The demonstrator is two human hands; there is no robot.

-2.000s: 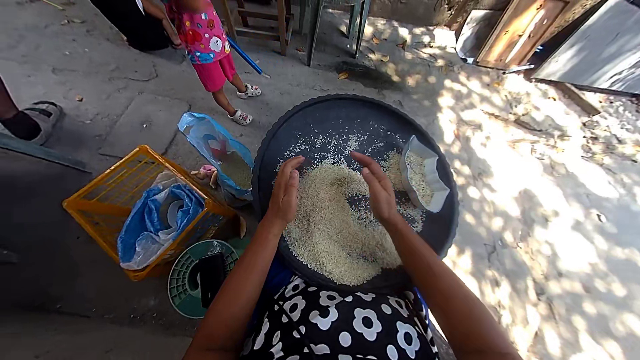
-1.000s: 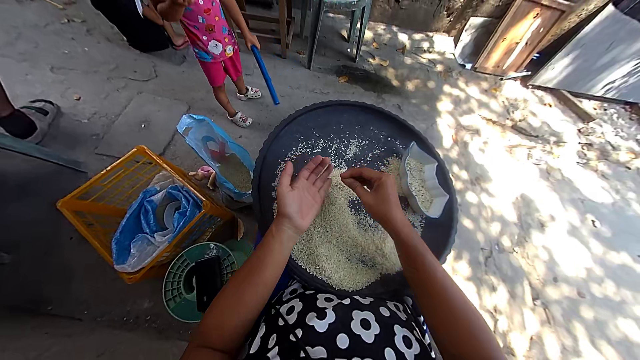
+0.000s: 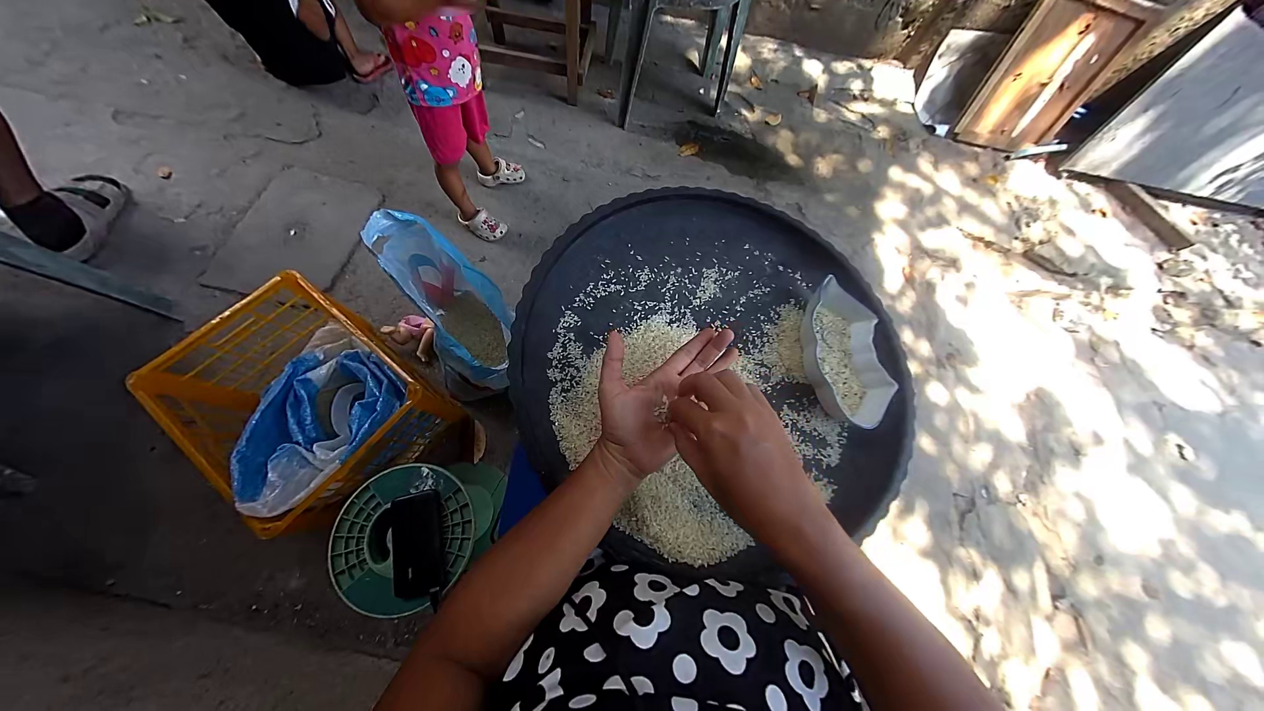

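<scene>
A large round dark tray [image 3: 558, 286] with a scalloped rim lies before me, with a heap of rice grains [image 3: 681, 513] spread over it. Above the rice, my left hand [image 3: 647, 405] is palm up with fingers extended, and a few grains seem to lie on the palm. My right hand [image 3: 736, 444] is over that palm, its thumb and fingertips pinched together; whether a grain is between them cannot be told. On the tray's right side a pale wavy-edged bowl [image 3: 877, 380] leans tilted, with rice in it.
Left of the tray are a blue plastic bag [image 3: 400, 237] with grain inside, an orange plastic crate [image 3: 197, 341] holding a blue and white bag, and a green round plastic stand [image 3: 351, 553] with a black phone-like object [image 3: 417, 543]. A person [image 3: 444, 89] stands beyond; others' limbs show at left.
My hands were apart over the rice two seconds ago; my left palm then turned up and my right hand came over it. The standing person's blue stick is no longer visible.
</scene>
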